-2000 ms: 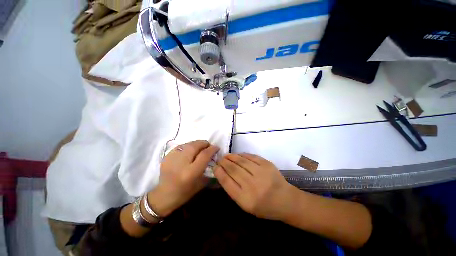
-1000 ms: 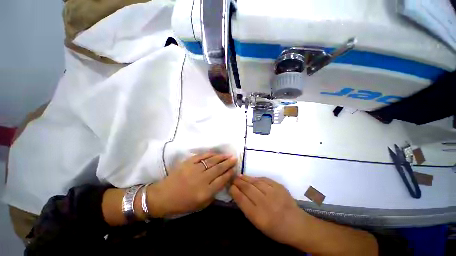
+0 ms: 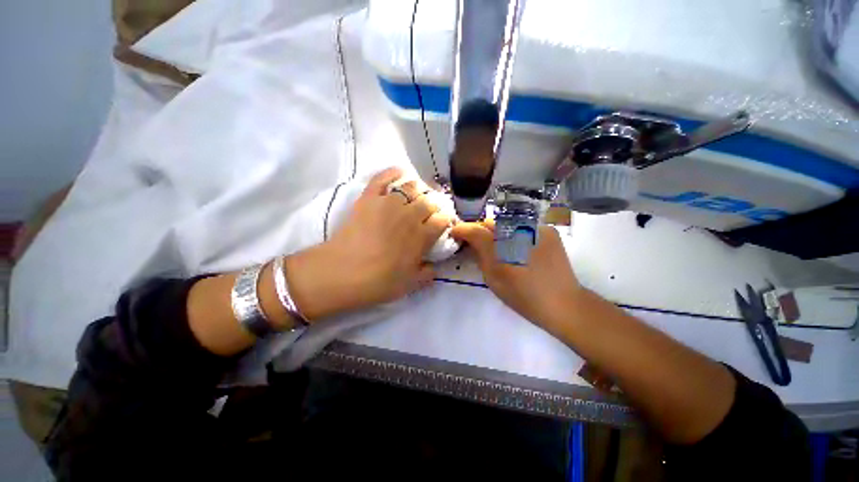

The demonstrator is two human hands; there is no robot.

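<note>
White pocketing cloth (image 3: 245, 141) with a dark stitched line spreads from the sewing machine's head (image 3: 612, 85) to the left. My left hand (image 3: 381, 235), with a ring and bracelets at the wrist, grips a gathered edge of the cloth close in front of the needle area. My right hand (image 3: 523, 268) is at the same cloth edge, its fingertips touching it just left of and below the grey-blue foot attachment (image 3: 516, 232), which hides part of the hand. The needle point itself cannot be made out.
Black thread snips (image 3: 765, 337) lie on the white table at the right, beside small brown scraps (image 3: 797, 349). Another brown scrap is partly under my right forearm. A tape ruler (image 3: 471, 384) runs along the near edge. Tan cloth (image 3: 141, 21) lies at the upper left.
Both hands have moved forward from the near part of the table to the presser foot, with the cloth edge. The view has shifted, so the machine head appears further right.
</note>
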